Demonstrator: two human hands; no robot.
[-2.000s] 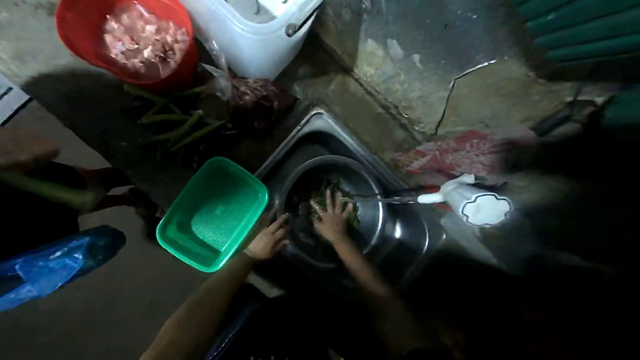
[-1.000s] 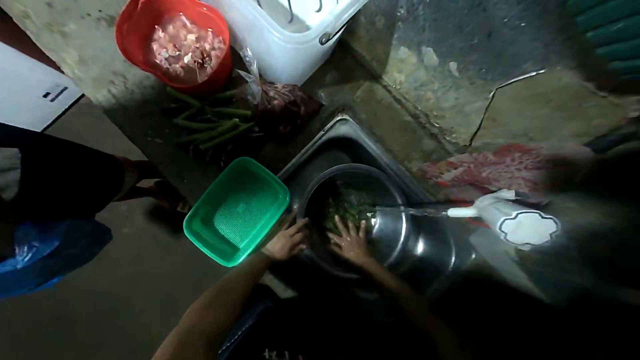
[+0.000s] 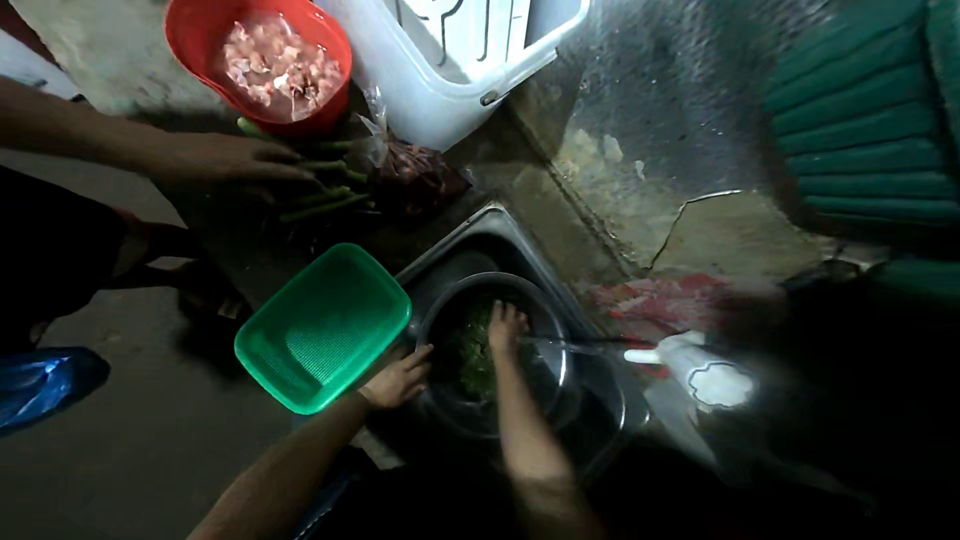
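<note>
A round metal basin [image 3: 553, 322] sits in the steel sink [image 3: 491, 217], with leafy greens [image 3: 476, 360] in water inside it. My left hand [image 3: 399, 379] rests at the basin's left rim, its fingers on the edge. Inside the basin, my right hand [image 3: 508, 328] is at the top of the greens; whether it grips any is not clear. Water runs from the white tap [image 3: 645, 356] into the basin from the right. The green plastic basket [image 3: 322, 330] stands just left of the sink, beside my left hand.
Another person's hand [image 3: 247, 161] reaches over green stalks [image 3: 330, 187] on the counter. Behind are a red tub of raw meat pieces [image 3: 180, 37], a tied plastic bag with dark contents [image 3: 424, 176] and a white bucket [image 3: 420, 97]. A blue plastic bag [image 3: 45, 382] is at left.
Another person's arm has come in from the left over the green stalks. My right hand has moved within the basin, while my left hand stays at its rim. The view has shifted somewhat.
</note>
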